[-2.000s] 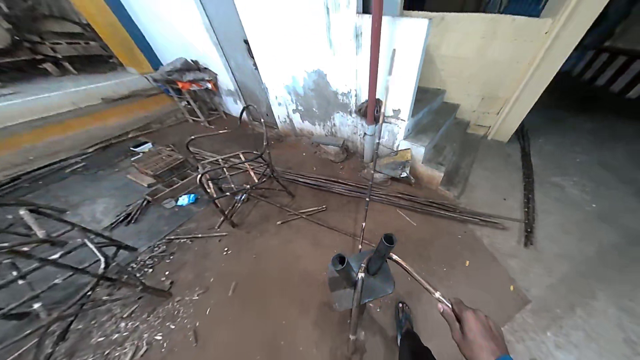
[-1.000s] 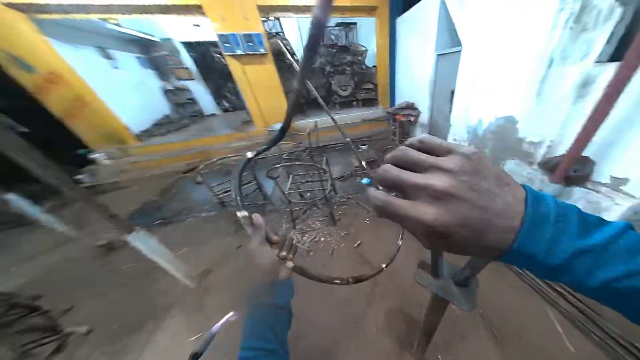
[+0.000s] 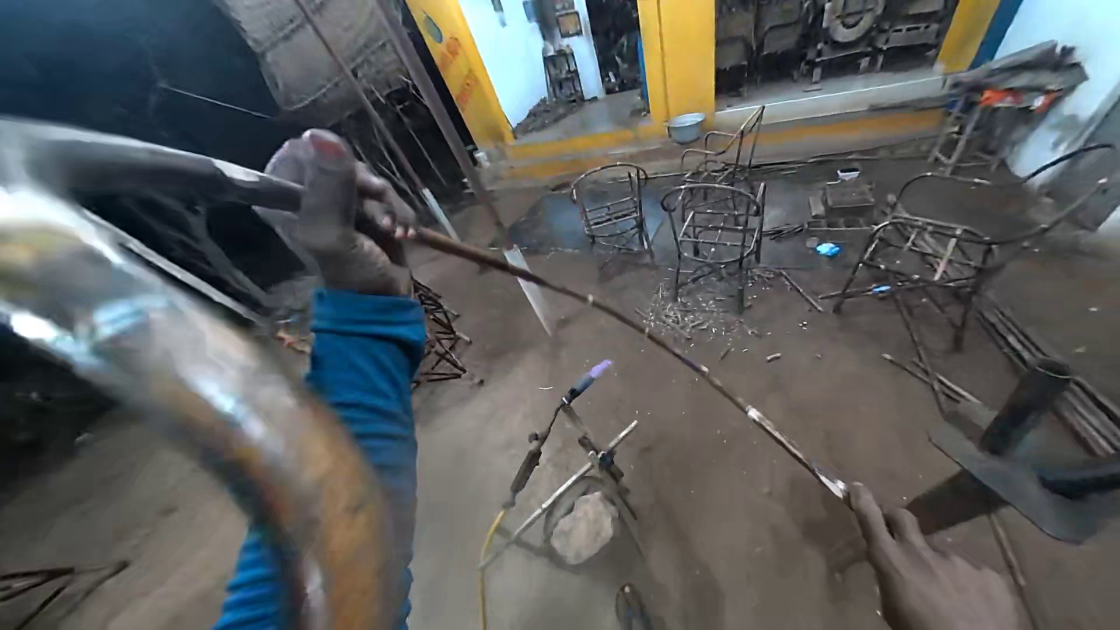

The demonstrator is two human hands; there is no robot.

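A long, bent cane pole (image 3: 647, 337) runs diagonally across the view. My left hand (image 3: 337, 210), in a blue sleeve, grips its upper part at the left. At the lower right, my right hand (image 3: 927, 560) holds the pole near a pale joint, with the fingers closed around it. A thick curved piece of cane looms blurred at the left, very close to the camera; whether it belongs to the same pole cannot be told. Below the pole, a gas torch (image 3: 582, 385) with a violet flame rests on a stick stand (image 3: 604, 459), its yellow hose trailing down.
A metal bending post with short tubes (image 3: 997, 472) stands beside my right hand. A stone (image 3: 584, 528) lies at the stand's base. Cane chair frames (image 3: 713, 232) stand farther back, near scattered offcuts (image 3: 691, 306). Cane poles (image 3: 1050, 376) lie at the right, and a grey basin (image 3: 686, 128) sits by the ledge.
The view has swung left since two seconds ago. My hands, close together one second ago, are now far apart on the cane, with my right hand low at the right.
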